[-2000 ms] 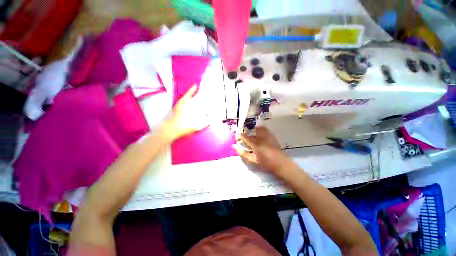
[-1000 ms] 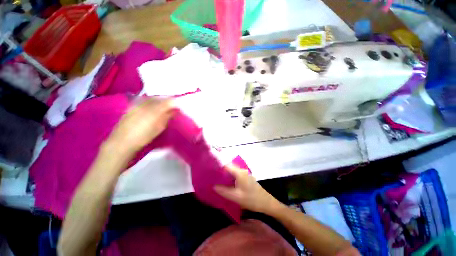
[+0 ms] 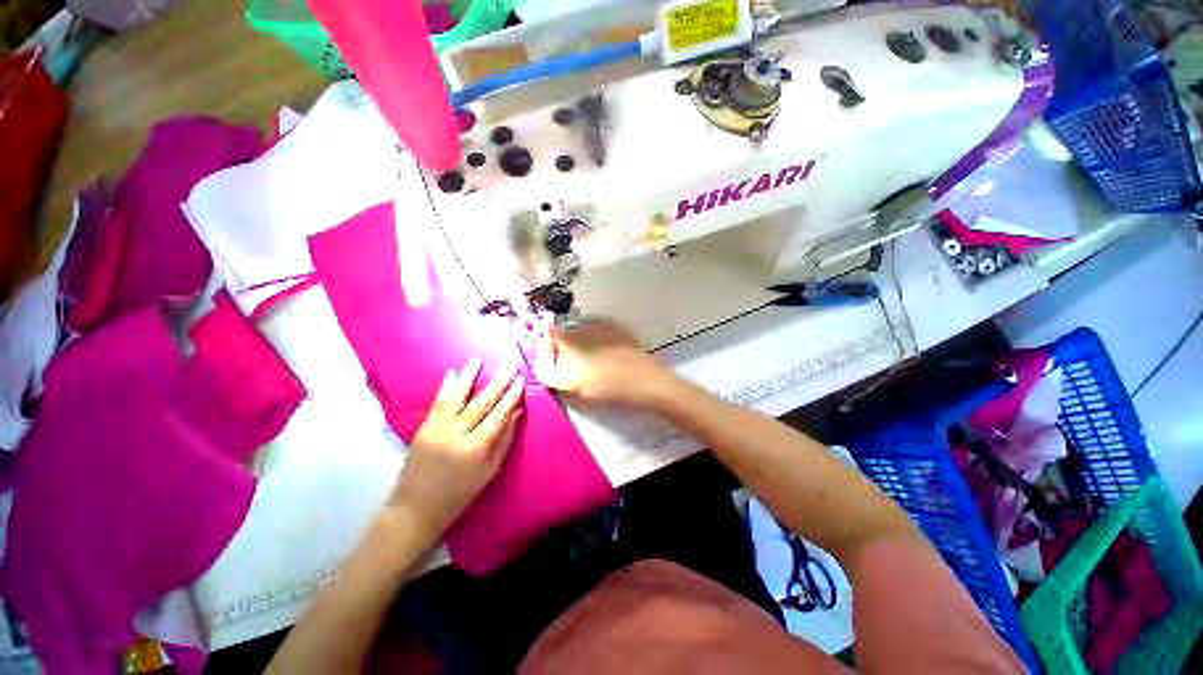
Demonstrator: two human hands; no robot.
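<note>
A long magenta panel (image 3: 383,310) lies on the white machine table and runs diagonally past the needle area, its near end over the table's front edge. My left hand (image 3: 462,448) lies flat on it with fingers spread. My right hand (image 3: 594,365) is at the presser foot (image 3: 554,306), fingertips bunched at the panel's right edge; what they hold is too small to tell. The white sewing machine (image 3: 633,198) marked HIKARI stands behind my right hand. Glare hides part of the panel beside the needle.
Magenta pieces (image 3: 119,488) are heaped at left, with white panels (image 3: 264,211) behind. A dark-blue handled tool (image 3: 838,293) lies under the machine arm. A blue basket (image 3: 1108,435), a green basket (image 3: 1148,528) and black-handled scissors (image 3: 805,580) are below at right. A pink holder (image 3: 396,73) hangs above.
The magenta panel, held folded off the table's front a second ago, now lies spread by the needle. My left hand came down onto it; my right hand moved to the presser foot. The view shifted.
</note>
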